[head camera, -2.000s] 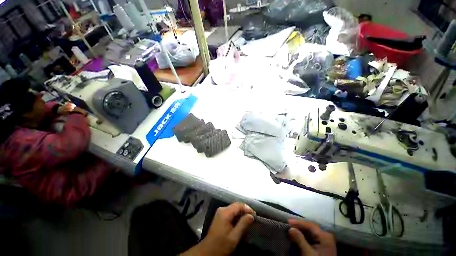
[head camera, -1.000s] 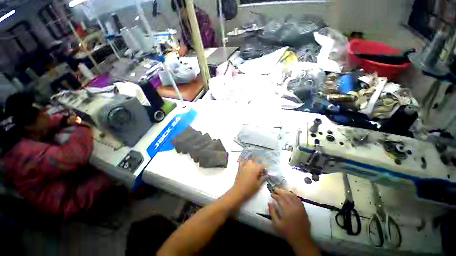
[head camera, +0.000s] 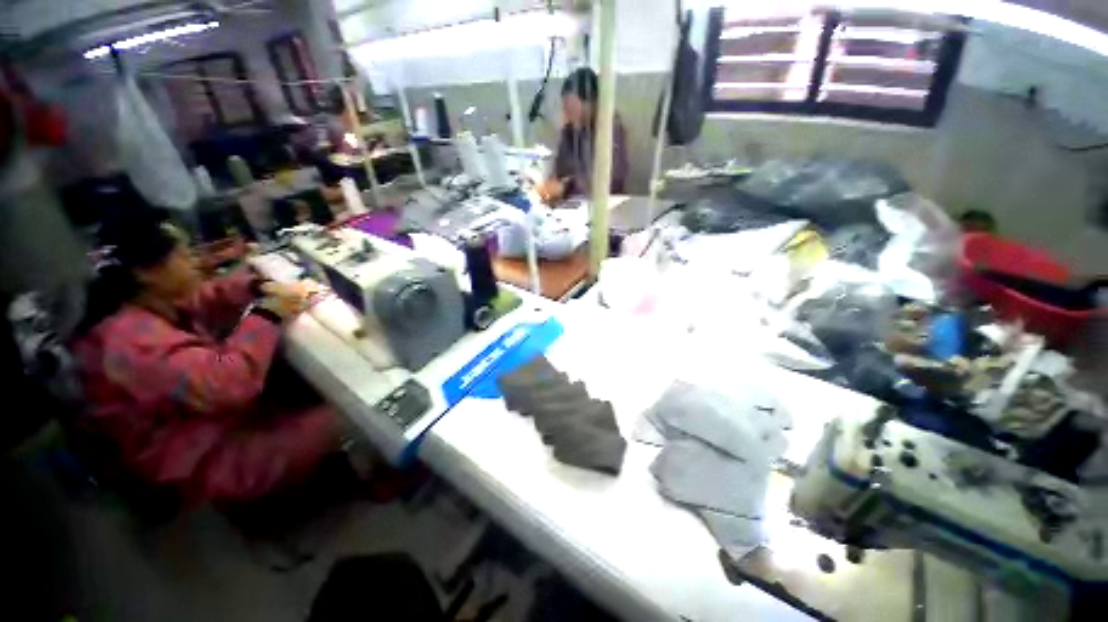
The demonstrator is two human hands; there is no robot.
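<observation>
Neither of my hands is in the picture. Dark grey-brown turned pieces lie in an overlapping fanned row on the white table. To their right, a loose pile of pale grey unturned pieces lies close to the needle end of the right sewing machine. A thin dark strip runs from below the pale pile toward the bottom edge. The picture is somewhat blurred.
The neighbouring machine stands left beside the blue label. A person in a red patterned top sits at it; another person works farther back. Bags and scraps are heaped behind, with a red basin at right.
The view has tilted up and swung left. Both hands, seen at the lap and then at the pale pile, have left the picture. The scissors' handles are also out of view.
</observation>
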